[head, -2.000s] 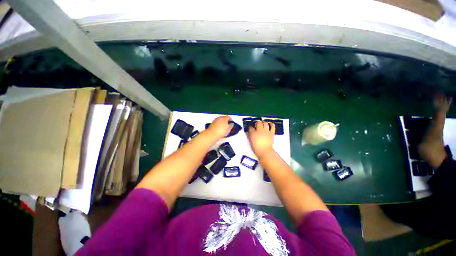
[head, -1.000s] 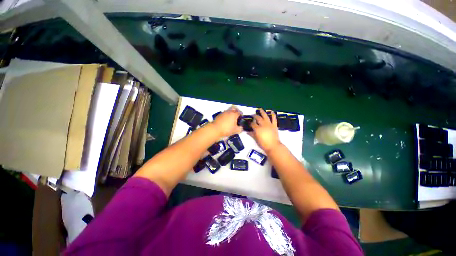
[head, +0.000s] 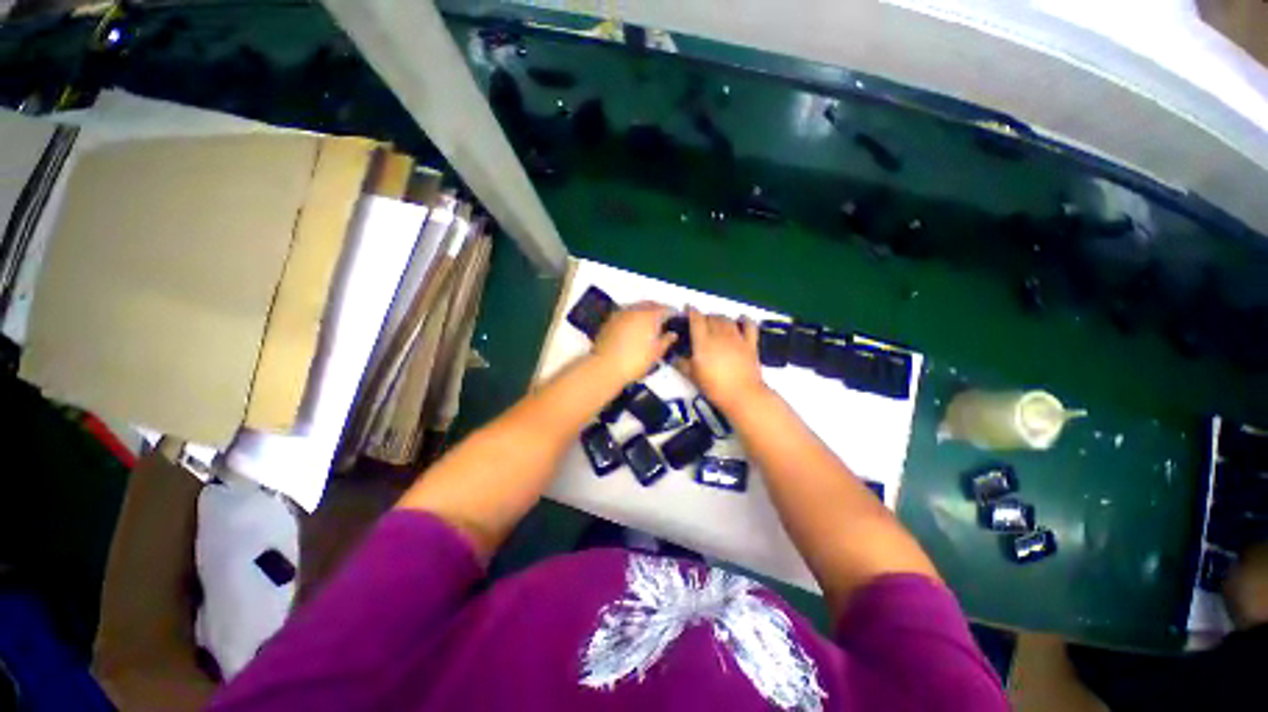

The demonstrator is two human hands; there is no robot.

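Observation:
A white-faced board (head: 834, 420) lies on the green bench. A row of black plastic parts (head: 837, 355) runs along its far edge from the right corner to my hands. My left hand (head: 636, 338) and my right hand (head: 720, 348) are close together at the row's left end, both with fingers on a black part (head: 677, 334) between them. My fingers hide most of that part. Several loose black parts (head: 686, 445) lie in a heap nearer to me, and one (head: 591, 312) lies at the far left corner.
A tall pile of cardboard sheets (head: 181, 264) stands left. A pale squeeze bottle (head: 1004, 417) lies right, near three black parts (head: 1007, 516). A grey post (head: 452, 125) rises behind the board. An open carton (head: 143, 591) is lower left. Another person's hand (head: 1247, 591) shows at the right edge.
The row of black parts along the far edge has grown leftwards. My hands have come together at its left end. The camera view has turned, shifting the board and bottle rightwards.

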